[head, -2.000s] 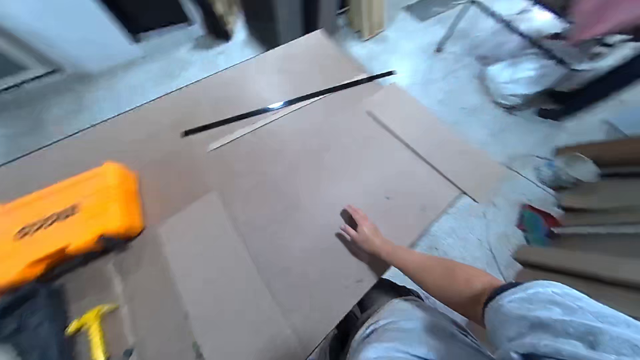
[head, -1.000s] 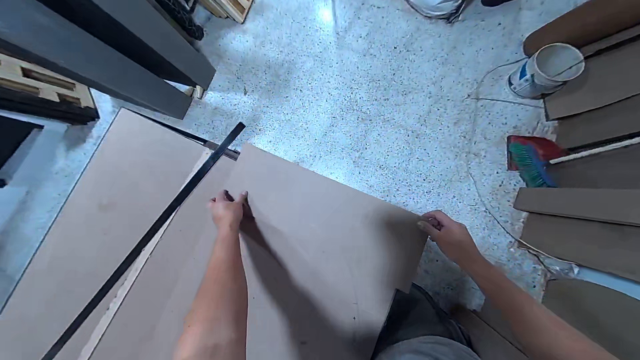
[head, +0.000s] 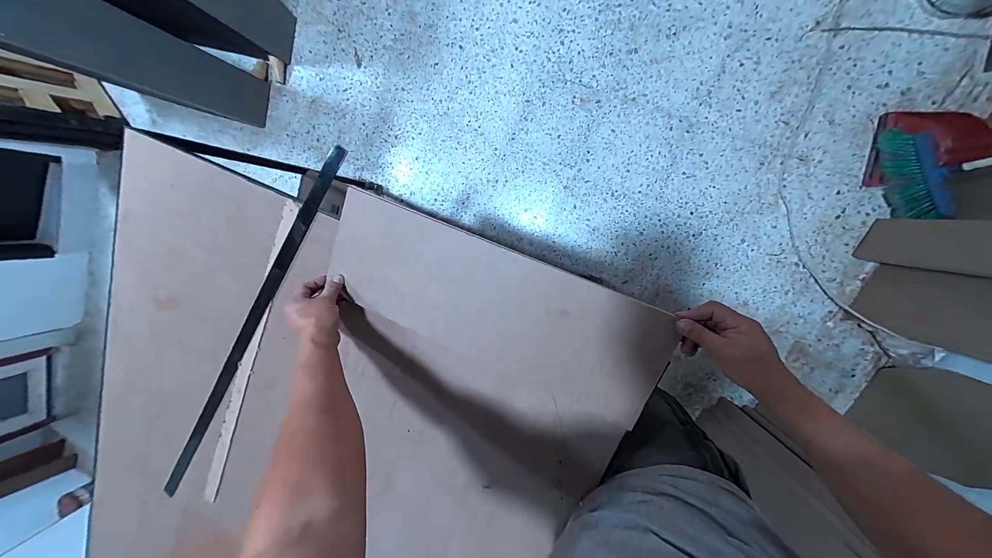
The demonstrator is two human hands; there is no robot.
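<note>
A thin light-brown board (head: 496, 302) lies over a larger brown sheet (head: 178, 232). My left hand (head: 318, 306) grips its left edge, thumb on top and fingers partly hidden. Its far right corner is pinched in my right hand (head: 721, 333), at the sheet's side by the floor. Left of my left hand, a long dark metal bar (head: 260, 310) lies slantwise, its far end reaching past the sheet's edge. Beneath and beside the bar runs a narrow pale strip (head: 236, 411) with a rough edge.
Dark grey panels (head: 155, 70) stand at the upper left. A green and blue brush (head: 918, 174) rests by a red dustpan (head: 953, 136) on the speckled floor (head: 589, 101). Cardboard-like brown pieces (head: 930, 302) lie at the right, near a thin cable (head: 798, 256).
The view has turned strongly since two seconds ago. My left hand, out of view then, has come onto the board, and my right hand has gone from resting flat to gripping its corner.
</note>
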